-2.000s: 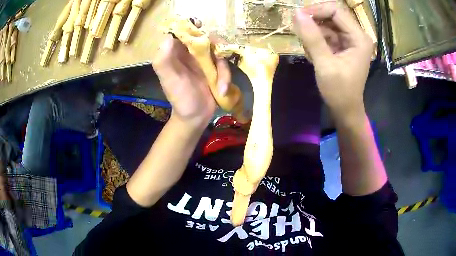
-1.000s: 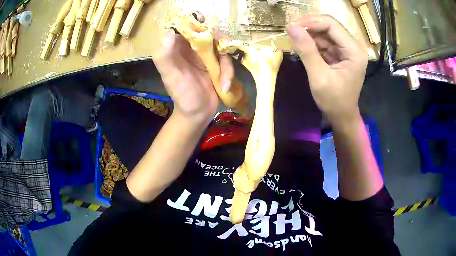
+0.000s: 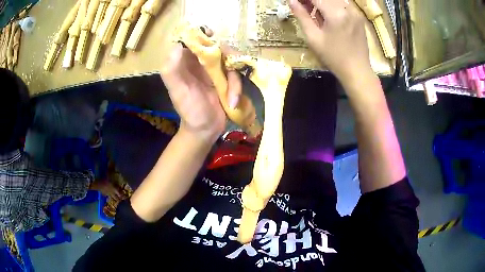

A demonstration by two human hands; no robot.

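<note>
My left hand (image 3: pixel 192 90) holds a tan leg-shaped part (image 3: pixel 215 66) in its palm, its wider end up near the bench edge. A second leg-shaped part (image 3: pixel 270 133) hangs beside it with its peg end down over my shirt; its wide rimmed end is close to the fingers of my left hand, and how it is held cannot be made out. My right hand (image 3: pixel 335 32) is over the bench above the glue tray (image 3: pixel 282 29), partly cut off by the top edge. A thin stick seems to be between its fingers, too small to tell.
Waiting tan parts (image 3: pixel 109 26) lie fanned at bench left. One tan part (image 3: pixel 378 26) lies at bench right near black cables (image 3: pixel 402 42). A coworker's plaid sleeve (image 3: pixel 48 178) reaches toward the left blue crate (image 3: pixel 103 204). Blue stools stand on the floor.
My right hand has moved up and away from the hanging part to the tray. Both parts have stayed nearly in place. A coworker has leaned in at left, reaching to the crate.
</note>
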